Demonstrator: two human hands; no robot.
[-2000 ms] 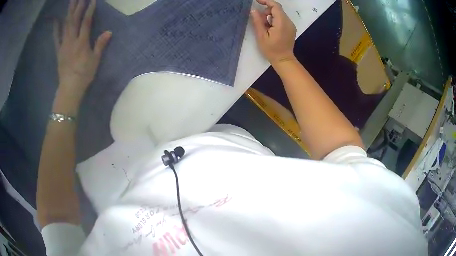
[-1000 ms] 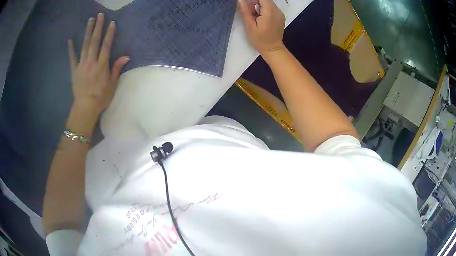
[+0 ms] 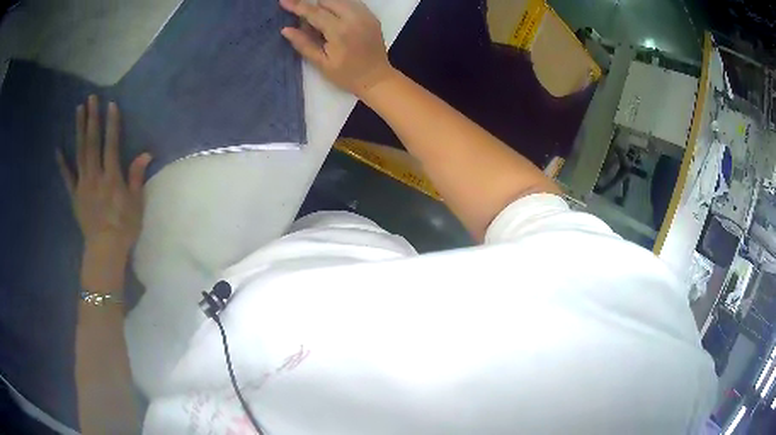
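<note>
A dark blue-grey fabric panel lies on the white table covering, with a curved lower edge and a pale strip along it. My left hand lies flat on the panel at the left, fingers spread, holding nothing. My right hand is at the panel's upper right edge, fingers bent, fingertips at or over the edge. Whether they pinch the cloth cannot be told.
Below the table's right edge lie dark purple-black cloth and tan cardboard templates with yellow edging. A white box-like unit and a cluttered wood-edged table stand at the right.
The view has shifted, so the panel and both hands appear further left. More of the panel's left part and the pale notch at its top now show. My left hand stays flat on the cloth.
</note>
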